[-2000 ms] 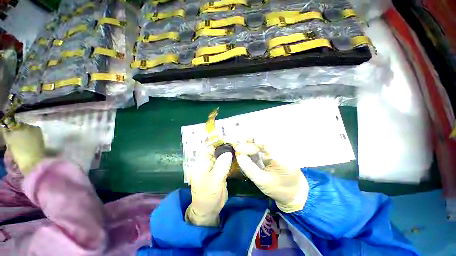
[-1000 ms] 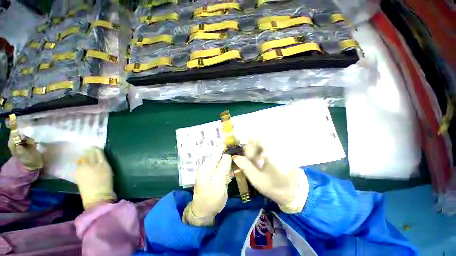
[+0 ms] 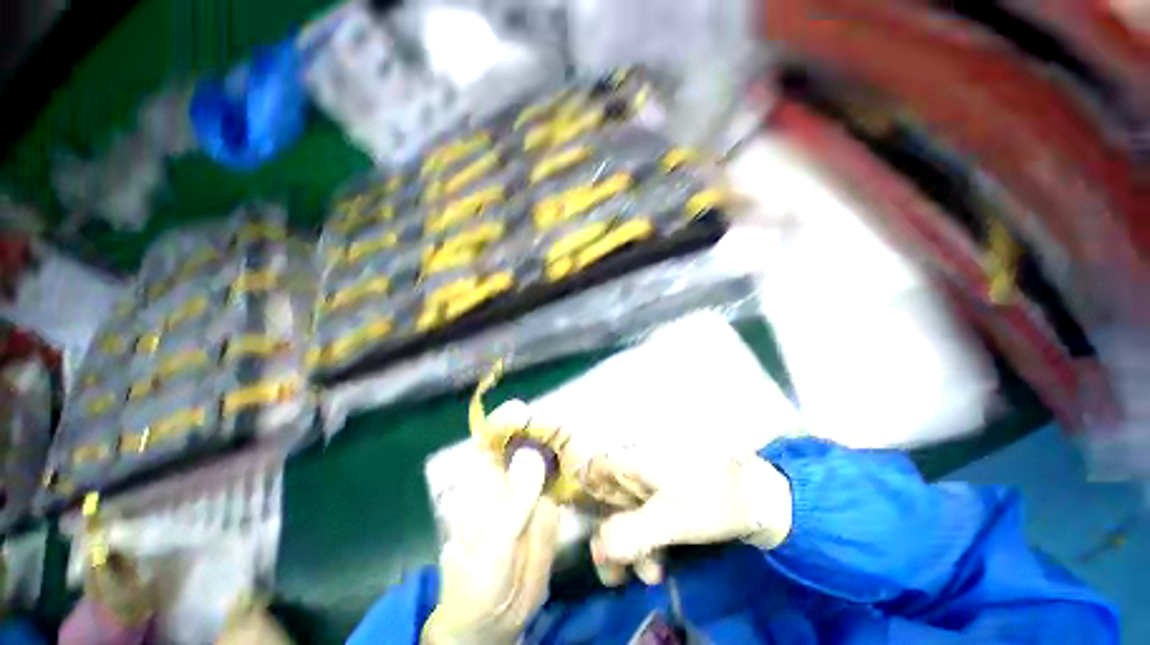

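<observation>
A wristwatch (image 3: 535, 456) with a dark round head and yellow strap is held in front of me; one strap end sticks up to the upper left. My left hand (image 3: 494, 548), in a cream glove, grips it with the thumb by the head. My right hand (image 3: 675, 504), also gloved, is at the watch's right side with curled fingers; blur hides exactly what its fingertips pinch. A pale sheet (image 3: 687, 378) lies behind and under the hands.
Watch trays (image 3: 530, 296) with yellow straps lie behind. White sheets (image 3: 870, 340) and red-edged stacked trays (image 3: 1009, 321) are at right. A blue lump (image 3: 249, 107) is at the back left. A co-worker's gloved hands and pink sleeve (image 3: 107, 626) are at lower left, one holding a watch.
The view has tilted and shifted, showing more behind the trays. The watch strap, straightened a second ago, now curves at the upper left. My right hand has turned, its fingers lower.
</observation>
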